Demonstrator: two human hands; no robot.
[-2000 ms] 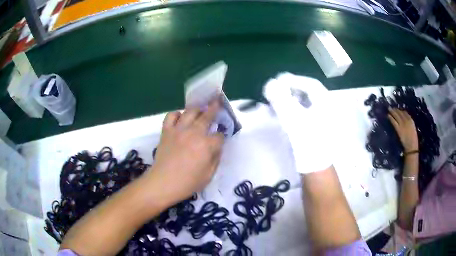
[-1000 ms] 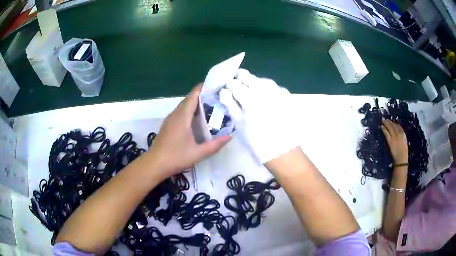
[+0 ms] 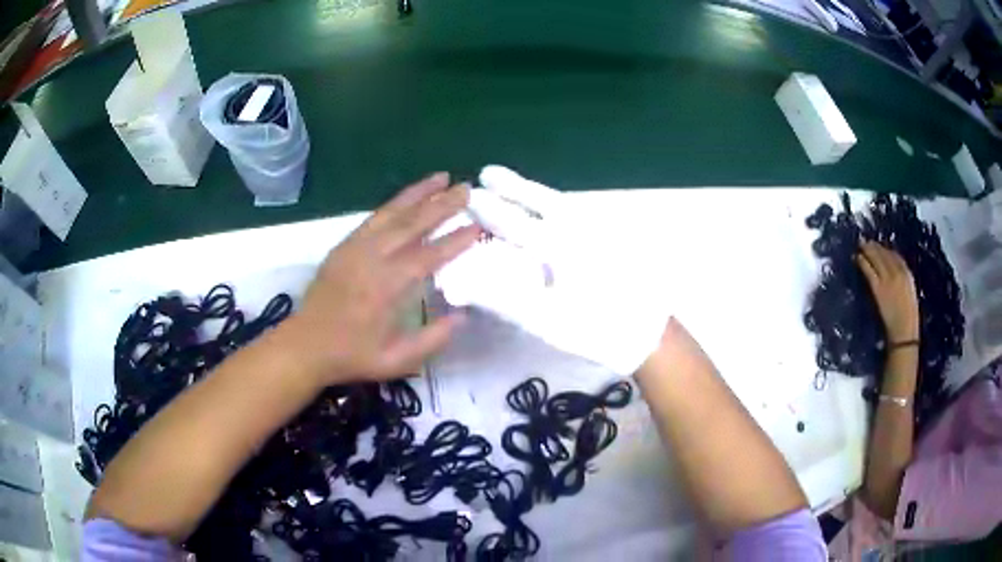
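My left hand [image 3: 379,280] is bare, with its fingers spread, at the left side of a pale shape that looks like the white box [image 3: 475,267]. No firm grip by it shows. My right hand [image 3: 571,258], in a white glove, is around that shape from the right. Glove and box blend, so the box's outline and flap are unclear. Coiled black USB cables [image 3: 440,456] lie heaped below and left of my hands. A bagged device [image 3: 267,148] with a dark round top and white label stands on the green belt.
An open white carton [image 3: 165,132] stands left of the bagged device. Another open carton [image 3: 44,181] is at the far left. A closed white box [image 3: 815,119] lies on the belt [image 3: 549,88]. Another person's hand [image 3: 892,291] rests on a cable heap [image 3: 934,280] at the right.
The raised flap and dark device top between my hands no longer show. My left fingers have spread. The cartons and bagged device on the left now appear further right in view.
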